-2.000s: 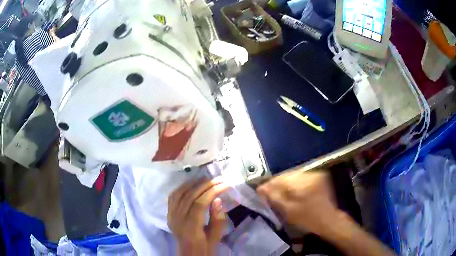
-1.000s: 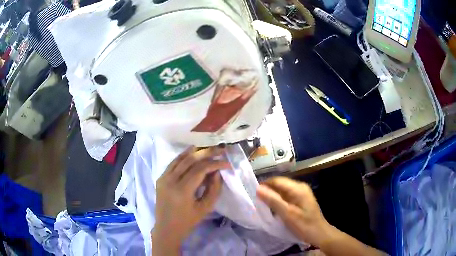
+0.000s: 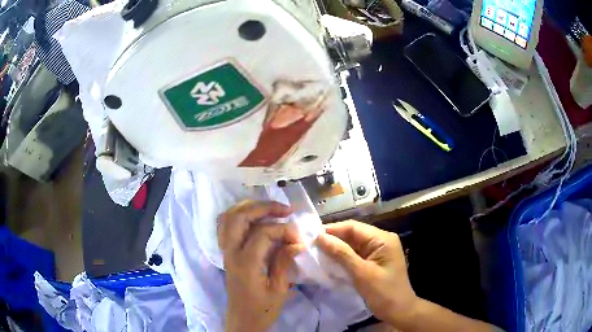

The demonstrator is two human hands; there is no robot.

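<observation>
The white garment piece (image 3: 201,227) hangs from the bed of the sewing machine (image 3: 221,91) towards me. A folded strip of the same cloth (image 3: 302,202) runs out from under the machine head. My left hand (image 3: 259,249) holds the cloth with bent fingers, left of the strip. My right hand (image 3: 370,262) pinches the strip's edge between thumb and forefinger, close to my left fingertips. The needle and presser foot area is mostly hidden under the head. The metal plate (image 3: 328,188) shows at its right.
Yellow and blue thread snips (image 3: 423,124) and a black phone (image 3: 448,73) lie on the dark mat. The lit control panel (image 3: 505,26) and a parts tray (image 3: 370,14) stand behind. Blue bins with white pieces are at right (image 3: 517,259) and lower left (image 3: 130,280).
My right hand has moved left and up to my left hand, and the strip is now pinched between both. The view has shifted, showing the machine head larger than at first.
</observation>
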